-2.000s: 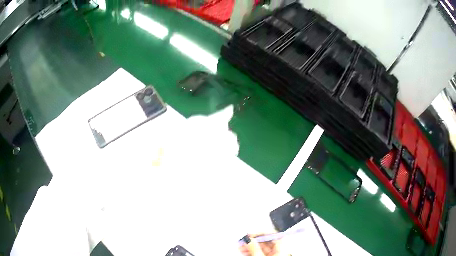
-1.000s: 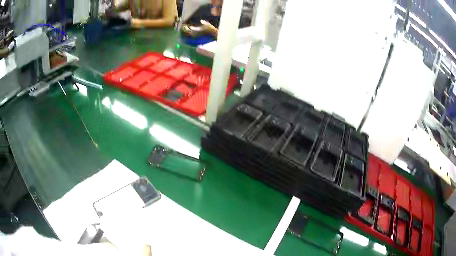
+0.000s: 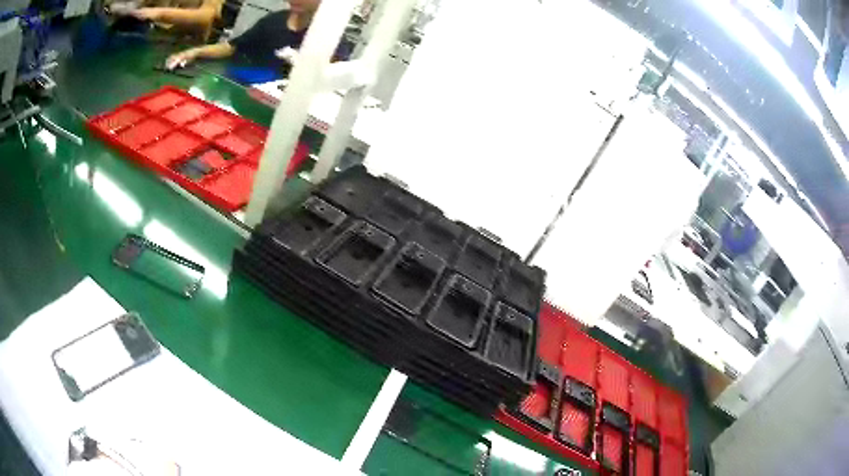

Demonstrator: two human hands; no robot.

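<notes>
A phone middle frame (image 3: 137, 338) lies alone on the white sheet (image 3: 219, 418) at lower left. Part of another frame (image 3: 84, 446) shows at the bottom left edge, cut off and blurred. Pale, slightly skin-toned patches beside it may be parts of my hands, but they blend into the bright sheet. I cannot make out a clear outline of my left or right hand, or any grip. A dark frame (image 3: 130, 251) lies on the green surface above the sheet. Another (image 3: 410, 426) lies right of the white strip (image 3: 374, 420).
A tall stack of black blister trays (image 3: 372, 316) stands in the middle. A red tray (image 3: 596, 372) holding frames is at its right; another red tray (image 3: 140, 130) lies beyond a white post (image 3: 293, 112). Another person's hand (image 3: 186, 58) shows at upper left. White panels stand behind the stack.
The view has swung up and right, so trays and sheet sit further left and more of the room at right shows. The pen and bare hand seen earlier are no longer clearly visible.
</notes>
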